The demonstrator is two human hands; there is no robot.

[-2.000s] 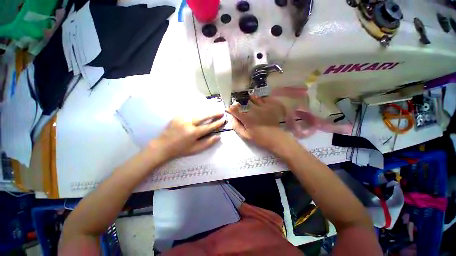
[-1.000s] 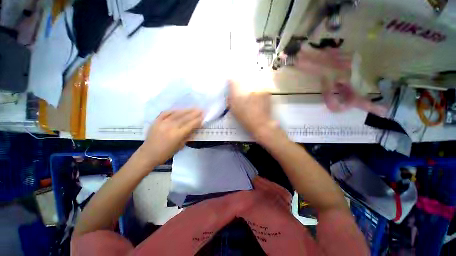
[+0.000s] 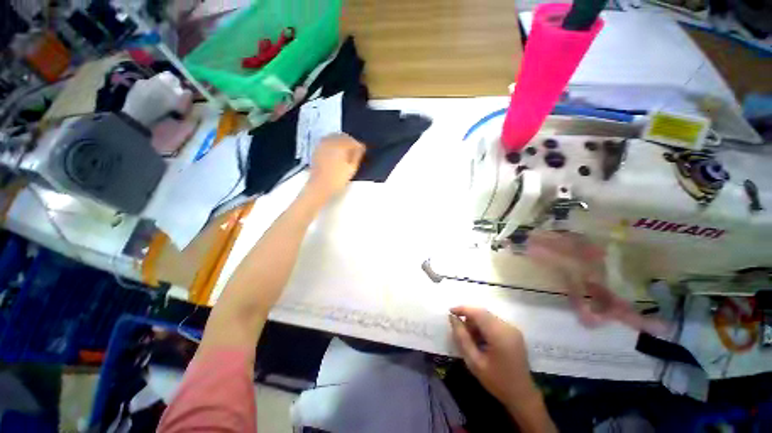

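My left hand [image 3: 337, 161] is at the back left, fingers bunched at the edge of small white cut pieces [image 3: 318, 123] lying on black cut panels [image 3: 385, 139]. Its fingertips are blurred, so a grip cannot be told. My right hand [image 3: 495, 351] is at the table's front edge, fingers bent and a little apart, with nothing seen in it. The sewing machine [image 3: 584, 190] has no piece visible under its needle area. A small dark metal item [image 3: 432, 271] lies on the white table [image 3: 364, 254]. A grey and white stack [image 3: 364, 389] is below the table edge.
A green basket [image 3: 245, 72] with red items stands at the back left. A pink holder [image 3: 542, 80] rises from the machine head. Pink strips [image 3: 592, 296], a black strip [image 3: 669, 348] and an orange ring [image 3: 735, 326] lie right. White pieces [image 3: 199, 190] lie left, near orange tape [image 3: 222, 254].
The view has shifted to show more of the back. My left hand has moved to the back-left piles. My right hand has drawn to the table edge. The pale piece between them has left the table.
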